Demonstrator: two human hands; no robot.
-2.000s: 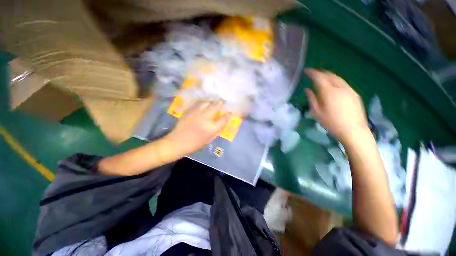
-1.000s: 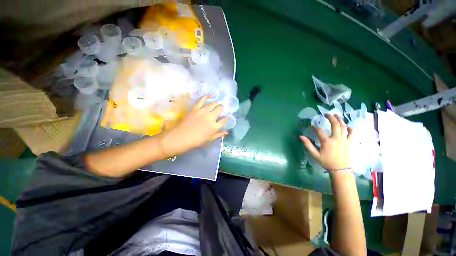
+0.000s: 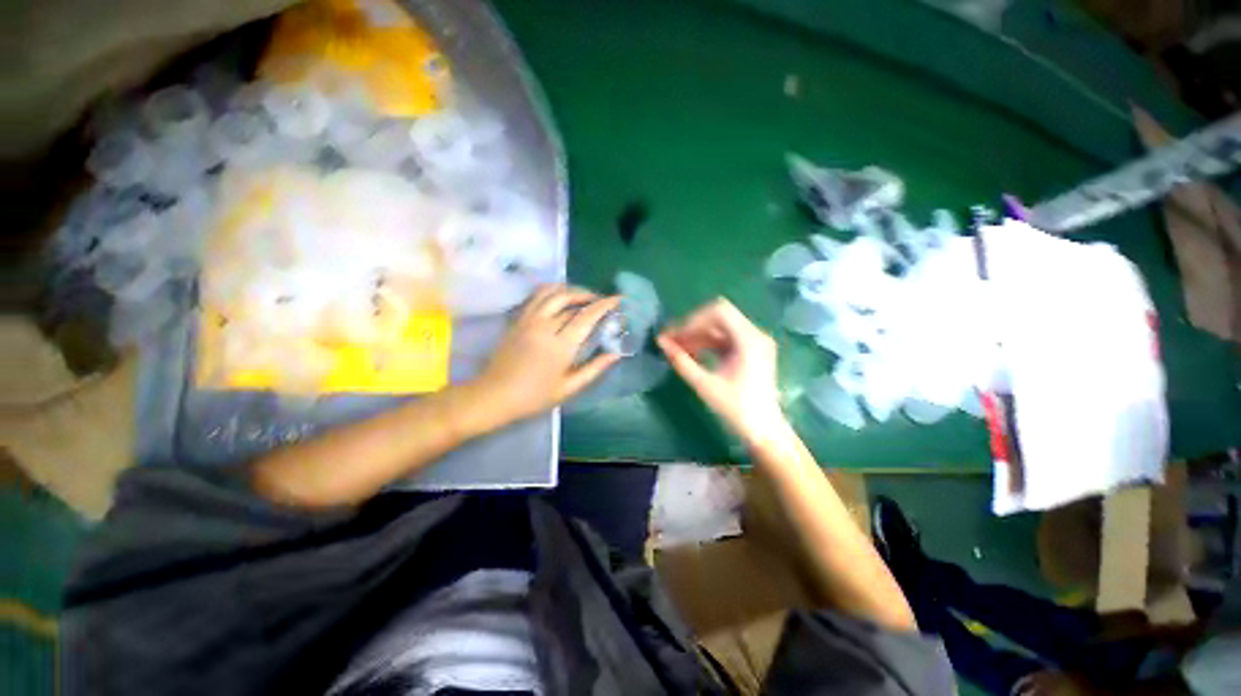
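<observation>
My left hand [image 3: 551, 351] holds one frosted fan blade [image 3: 636, 297] by its hub, just right of the grey-and-yellow printed sheet [image 3: 510, 415]. My right hand [image 3: 715, 356] is close to the right of that blade, not touching it, with thumb and index fingertips pinched together. Whether a small part is between those fingertips cannot be told. A small cluster of black parts [image 3: 632, 222] lies on the green bench above the held blade. Many loose blades [image 3: 313, 245] cover the sheet at the left.
A heap of blades [image 3: 891, 313] lies at right on the green bench [image 3: 681, 109]. A crumpled clear plastic bag [image 3: 847, 190] lies above it. White papers [image 3: 1082, 367] and a purple pen [image 3: 1015, 208] are farther right. Cardboard [image 3: 61, 394] stands at left. Part of a person's dark-clothed legs [image 3: 953, 598] shows at lower right.
My right hand has left the right-hand heap and moved left, near my left hand. My left hand now holds a blade off the sheet's edge. The view has shifted.
</observation>
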